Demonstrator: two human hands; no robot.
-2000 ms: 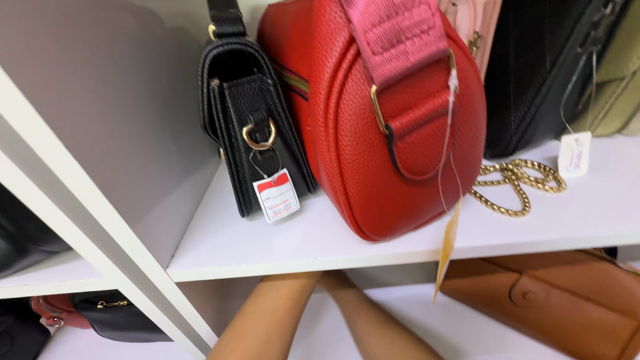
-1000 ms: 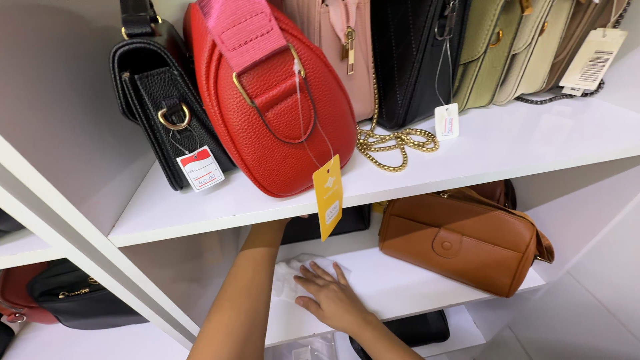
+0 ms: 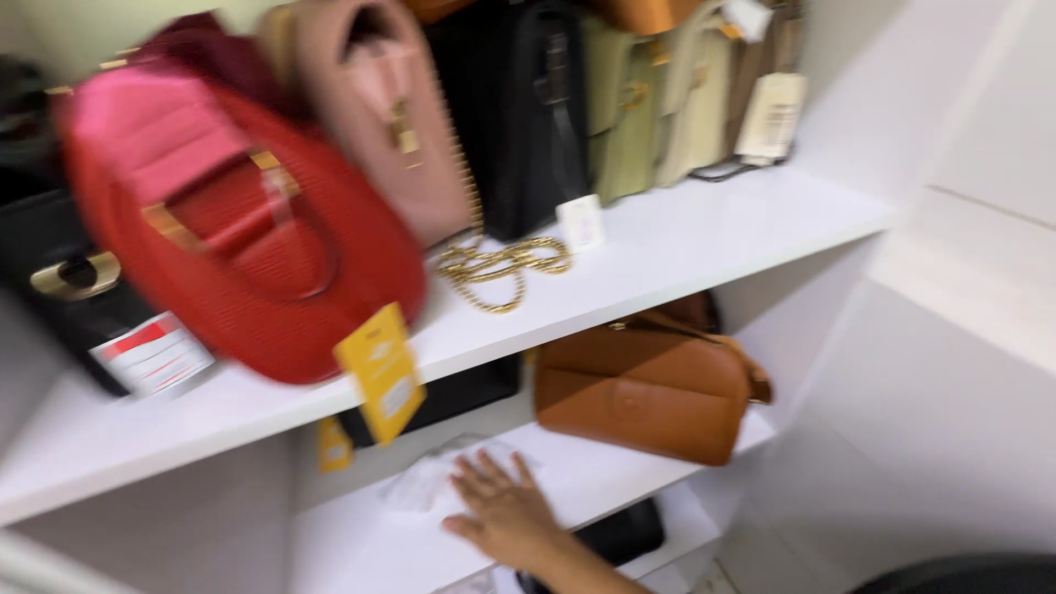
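Observation:
My right hand (image 3: 503,503) is on the lower white shelf, palm down with its fingers spread. A crumpled, thin white cloth or tissue (image 3: 421,483) lies at its fingertips; the blur hides whether they press on it. Just right of the hand, a brown leather handbag (image 3: 643,396) rests on the same shelf. Behind the cloth is a black bag (image 3: 474,392), partly hidden by the upper shelf. My left hand is out of view.
The upper shelf (image 3: 660,256) bears a red handbag (image 3: 322,239) with a yellow tag (image 3: 384,371) hanging over its edge, a gold chain (image 3: 503,268) and several upright bags. Another black bag (image 3: 623,532) is beneath the lower shelf. A dark rounded object (image 3: 965,573) fills the bottom right corner.
The left forearm, seen reaching under the upper shelf a second ago, has left the view. My right hand is still by the white cloth. The view has shifted to the right.

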